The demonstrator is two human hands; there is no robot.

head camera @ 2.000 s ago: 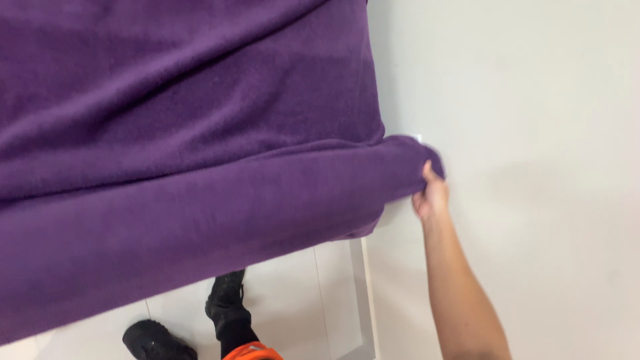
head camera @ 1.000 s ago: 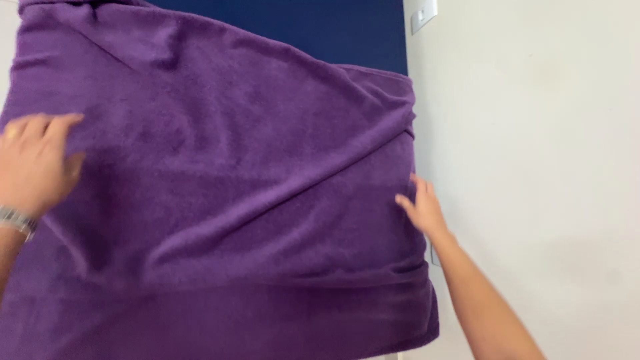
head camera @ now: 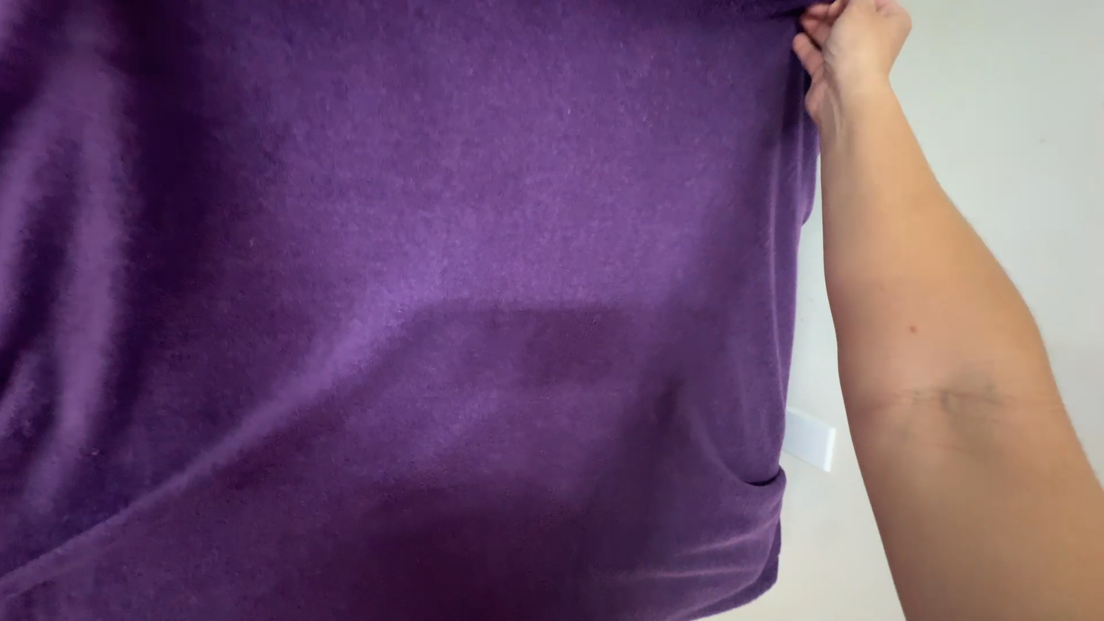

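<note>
A purple fleece blanket (head camera: 483, 259) fills most of the head view, with soft folds at the left and a tucked fold near its lower right edge. At the top right, my right hand (head camera: 849, 47) pinches the blanket's upper right edge, and my bare forearm reaches up to it from the lower right. My left hand is out of view. What the blanket lies over is hidden beneath it.
A pale wall (head camera: 1009, 103) stands along the right side, close beside the blanket's edge. On it, partly behind the blanket, is a white wall plate (head camera: 811, 440).
My right hand has gone from resting open at the blanket's right edge to gripping its upper edge. The dark blue surface above the blanket and my left hand have left the view.
</note>
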